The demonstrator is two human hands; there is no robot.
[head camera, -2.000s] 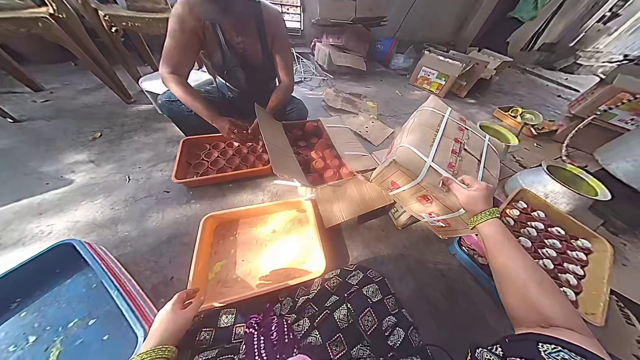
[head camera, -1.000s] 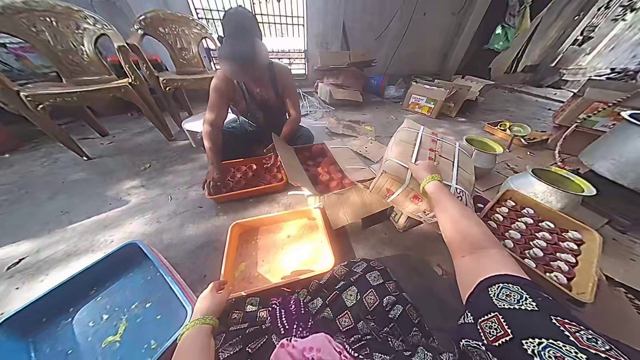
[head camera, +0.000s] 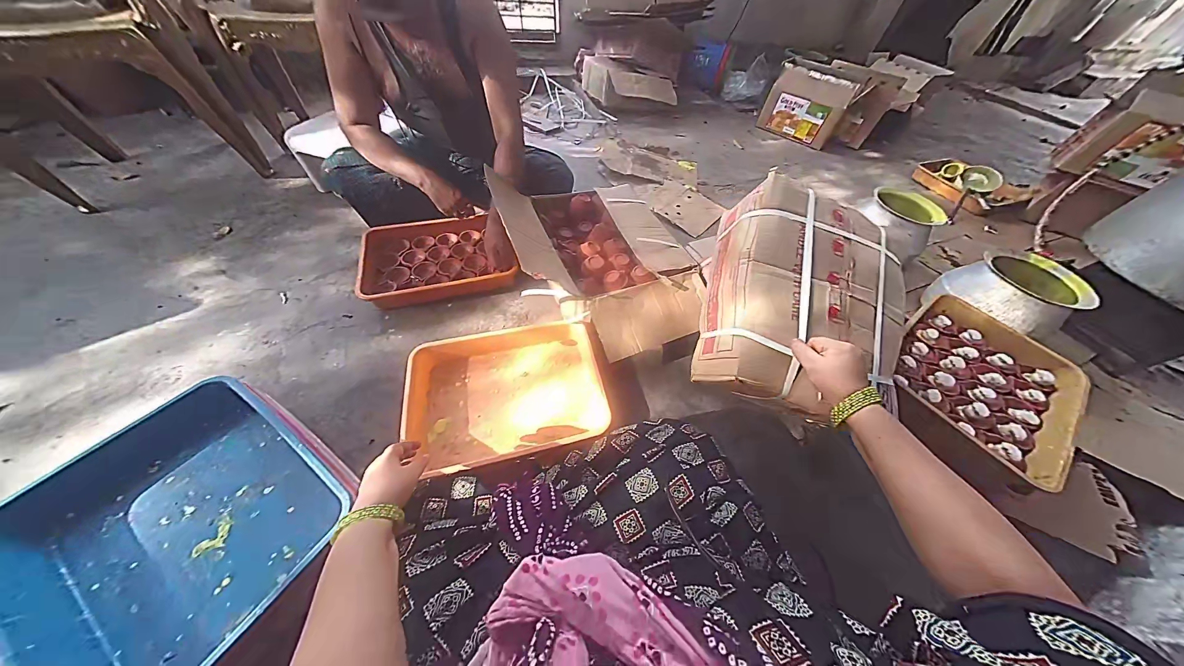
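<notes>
My left hand [head camera: 396,476] rests at the near left corner of an orange plastic tray [head camera: 416,388], its fingers on the rim. My right hand [head camera: 830,370] grips a white strap around a closed cardboard carton [head camera: 763,268], which stands tilted at the right. Between the orange tray and a seated person is an opened cardboard box [head camera: 638,319] holding red clay cups [head camera: 606,259]. The person's hands are at a red-orange tray [head camera: 435,294] of small clay cups, left of that box.
A blue tray [head camera: 199,462] lies at the left. To the right, a yellow tray [head camera: 1068,425] holds cups with whitish tops, near metal pots [head camera: 1008,291]. Plastic chairs [head camera: 83,46] stand at the upper left; a printed cardboard box [head camera: 809,106] lies farther back.
The view tipped up and back down. The other person's arm, over the left of the red-orange tray a second ago, is now at its right side. My hands remain at the tray and the carton.
</notes>
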